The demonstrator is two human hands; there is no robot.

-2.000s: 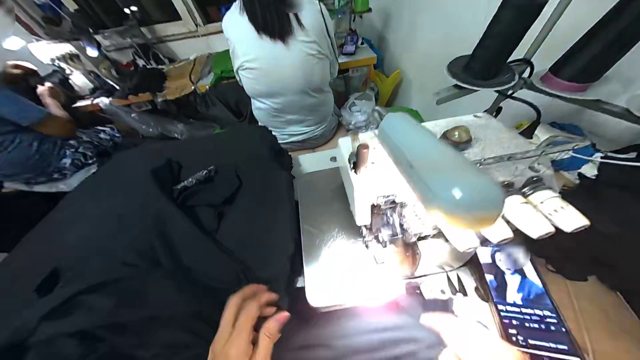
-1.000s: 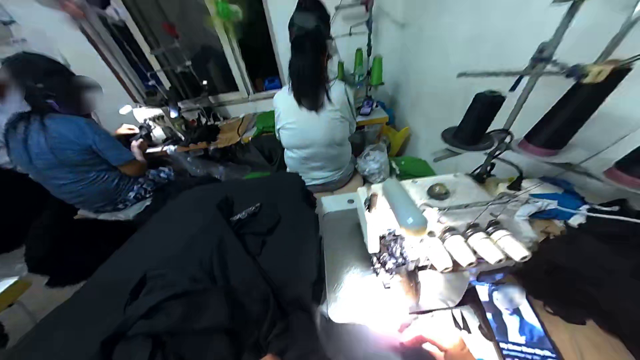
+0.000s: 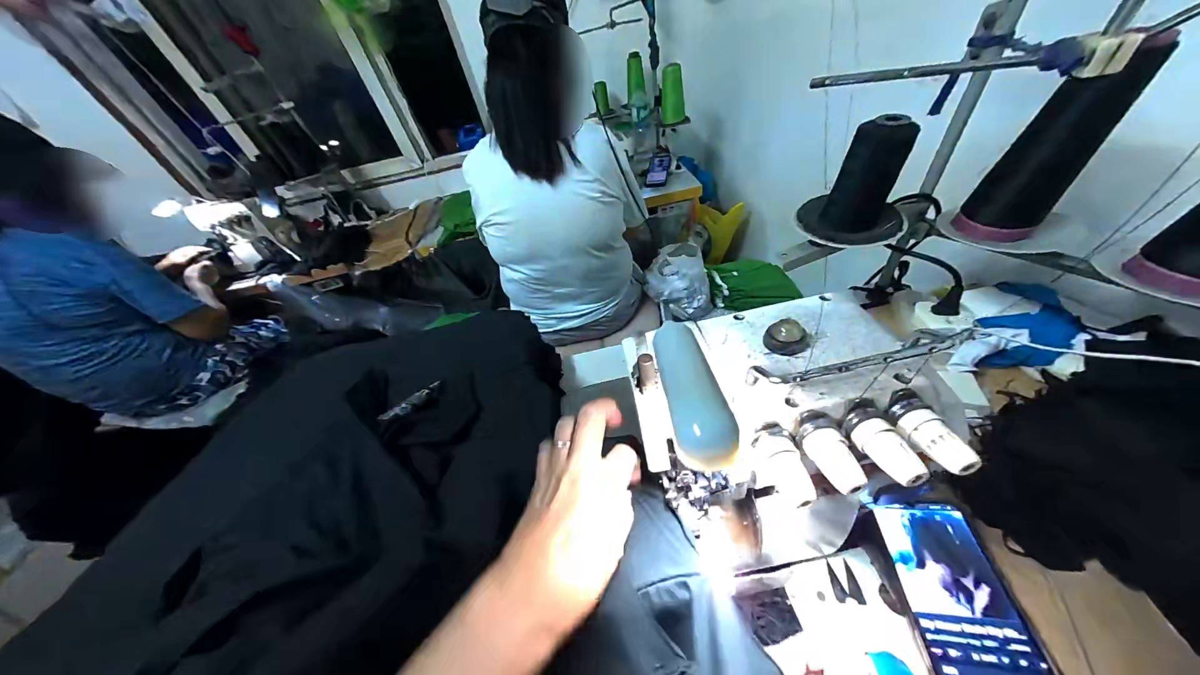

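Note:
My left hand (image 3: 581, 497), a ring on one finger, reaches over dark grey fabric (image 3: 670, 581) just left of the presser area of an overlock sewing machine (image 3: 698, 398). Its thumb and index finger are apart, and no cloth shows pinched between them. The grey fabric runs from the lit needle area toward the bottom edge. A large heap of black cloth (image 3: 309, 506) lies to the left of my forearm. My right hand is not in view. Bright glare hides much of the needle area.
A lit phone (image 3: 956, 581) lies right of the machine, near metal thread snips (image 3: 846, 581). Black cloth (image 3: 1097, 469) is piled at the right, below black thread cones (image 3: 862, 173). One person (image 3: 558, 225) sits ahead, another (image 3: 84, 309) at the left.
My left hand has come up onto the cloth beside the machine. My right hand, seen near the needle area in the earlier frames, has left the view. The view has tilted upward.

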